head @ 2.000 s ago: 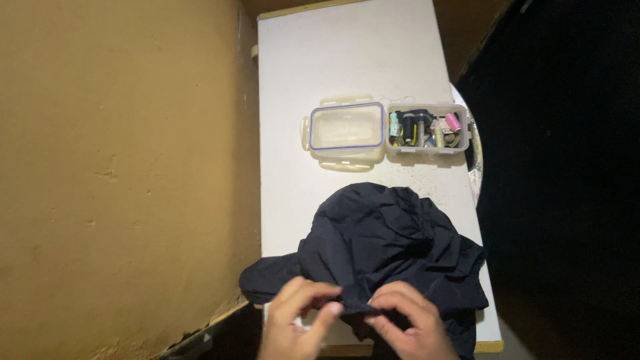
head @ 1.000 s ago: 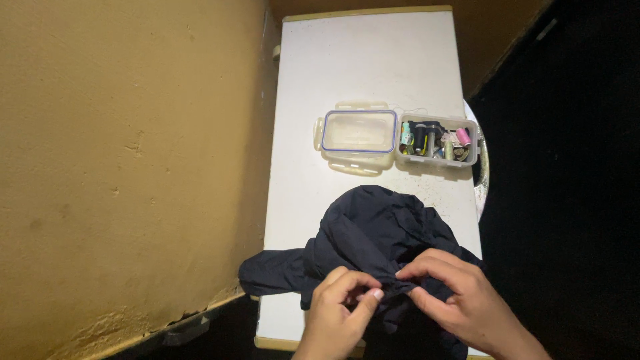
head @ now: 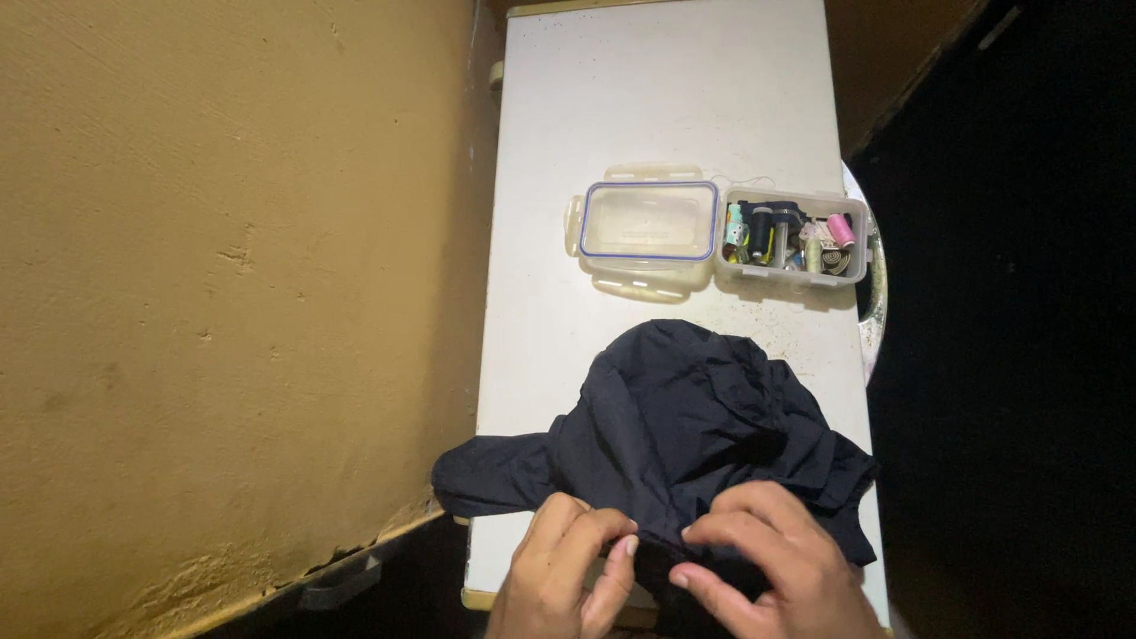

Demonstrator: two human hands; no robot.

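A dark navy cloth garment (head: 674, 408) lies crumpled over the near part of the white table, one narrow part stretching past the left edge. My left hand (head: 572, 564) pinches the garment's near edge between thumb and forefinger. Just to its right, my right hand (head: 763, 555) is at the same edge with thumb and forefinger apart; whether it touches the cloth is unclear. Beyond the garment, a clear plastic container (head: 790, 277) holds thread spools, among them a pink spool (head: 840, 230) and a black spool (head: 761, 232). Its clip-on lid (head: 648, 220) with a blue seal lies to the left.
The white table (head: 666, 89) stands beside a tan wall (head: 231, 266) on the left. A round white rim (head: 874, 302) shows past the table's right edge. Loose thread lies behind the container, and the area on the far right is dark.
A second ago the fingertips of both hands were close together at the cloth; now they are farther apart, and the right thumb and forefinger have spread.
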